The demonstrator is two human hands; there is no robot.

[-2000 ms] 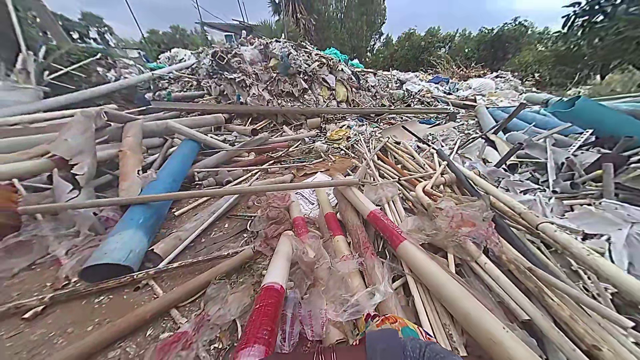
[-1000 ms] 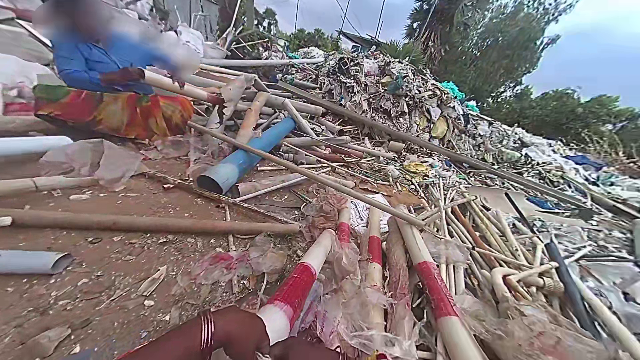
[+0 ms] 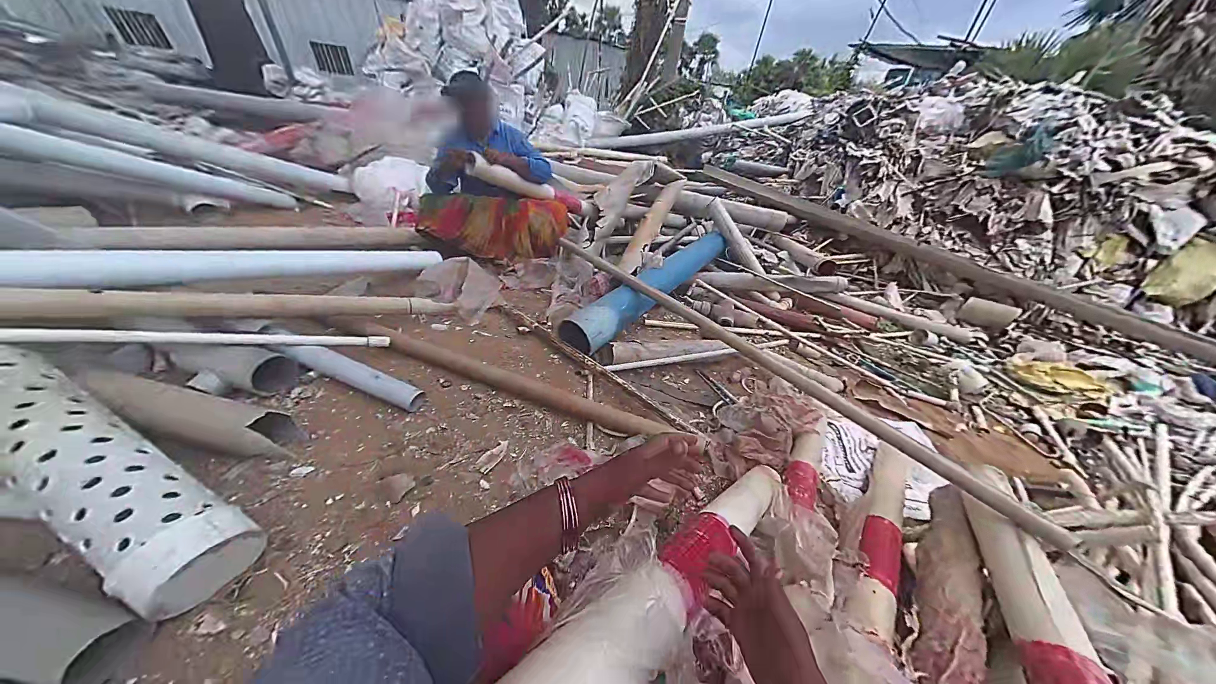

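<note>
In the head view, a cream pipe with a red band [image 3: 698,549] and loose clear film slants up from the bottom centre. My left hand [image 3: 657,467], with bangles at the wrist, is just left of the pipe's far end, its fingers apart and slightly bent. My right hand [image 3: 750,589] is at the pipe's right side by the red band, fingers spread; whether it touches the film is unclear. Torn plastic film [image 3: 798,541] hangs around the pipes on the right. Another red-banded pipe [image 3: 879,551] and a film-covered pipe [image 3: 950,579] lie beside it.
A long thin pole [image 3: 807,388] crosses diagonally beyond my hands. A blue pipe [image 3: 646,290] lies farther off. A perforated white pipe [image 3: 104,494] is at the left. A seated person [image 3: 494,176] in blue holds a pale pipe. A scrap heap [image 3: 997,180] rises at the back right.
The view has swung left, bringing the seated person and the pipes at the left fully into sight. My hands, low at the frame's edge a second ago, now show plainly by the red-banded pipe.
</note>
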